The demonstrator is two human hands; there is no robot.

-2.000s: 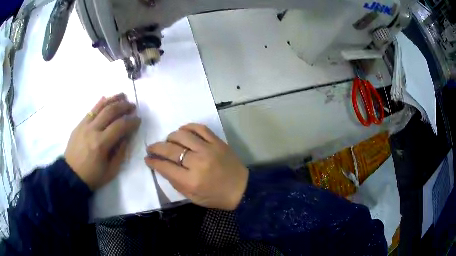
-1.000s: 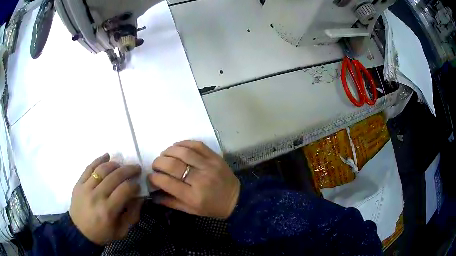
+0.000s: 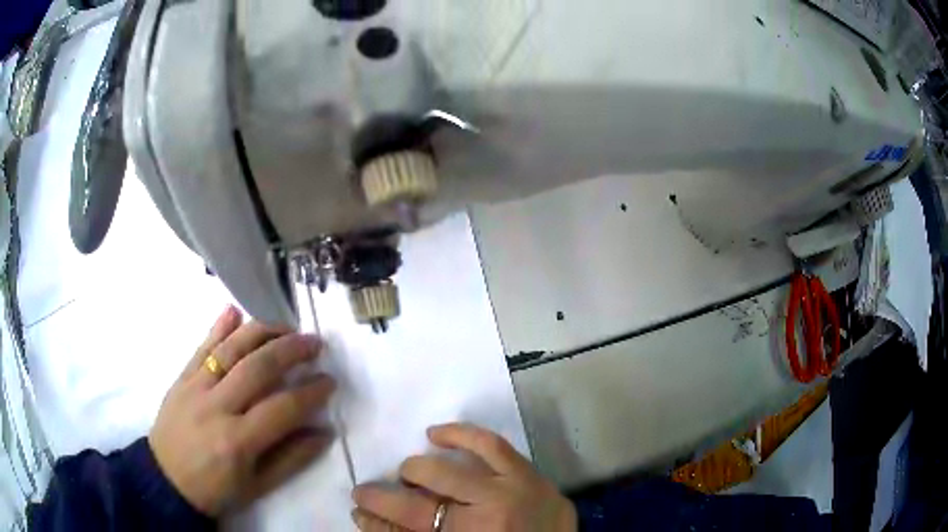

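Observation:
A large white cloth panel (image 3: 416, 364) lies flat under the sewing machine head (image 3: 208, 125). A thin grey seam line (image 3: 341, 421) runs down the cloth from the presser foot area (image 3: 312, 266), which is partly hidden by the head. My left hand (image 3: 244, 410) lies on the cloth left of the seam, fingertips close below the presser foot, fingers slightly spread. My right hand (image 3: 473, 488) rests lower on the cloth, right of the seam, with its fingertips near the line. It is cut off by the bottom edge. Neither hand visibly grips anything.
The big machine arm (image 3: 644, 114) crosses the upper view. Red-handled scissors (image 3: 811, 327) lie at the right of the machine bed (image 3: 644, 364). A dark grey long shape (image 3: 99, 177) hangs left of the head. Amber tape (image 3: 717, 464) shows at lower right. Layered white cloth (image 3: 878, 265) is at far right.
The view has shifted, so the machine head fills more of it. My left hand has moved up along the seam close to the presser foot. My right hand is lower in the picture, farther from the left.

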